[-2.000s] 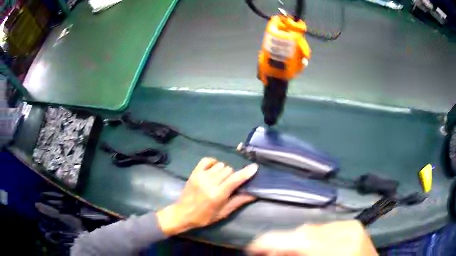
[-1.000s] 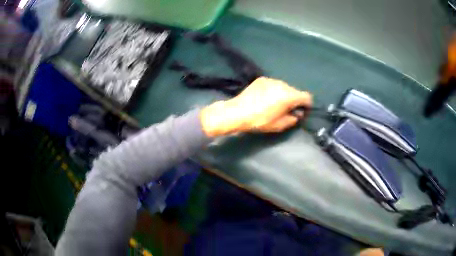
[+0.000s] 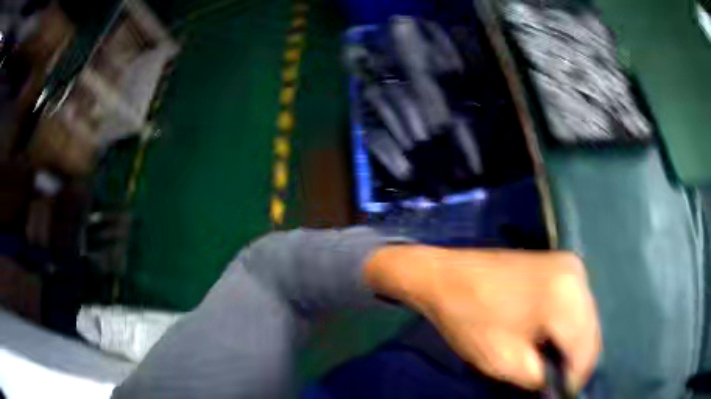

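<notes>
My left hand (image 3: 499, 312) is at the lower right, over the bench's left edge. Its fingers are closed on a black cable (image 3: 553, 370), of which a short dark piece shows below the fingers; the rest is out of the picture. My right hand is not in view. The blue crate (image 3: 365, 167) stands below the bench edge and holds several grey cases (image 3: 405, 117) among dark cables. The picture is blurred.
A black tray heaped with small silver-grey pieces (image 3: 581, 70) lies on the dark-green bench (image 3: 608, 203). The green board (image 3: 670, 70) is at the upper right. Yellow-black tape (image 3: 284, 125) runs along the green floor.
The view has swung left and down to the crate and floor. The two grey cases and the orange screwdriver have left the picture. My left hand still holds the cable, now at the bench edge.
</notes>
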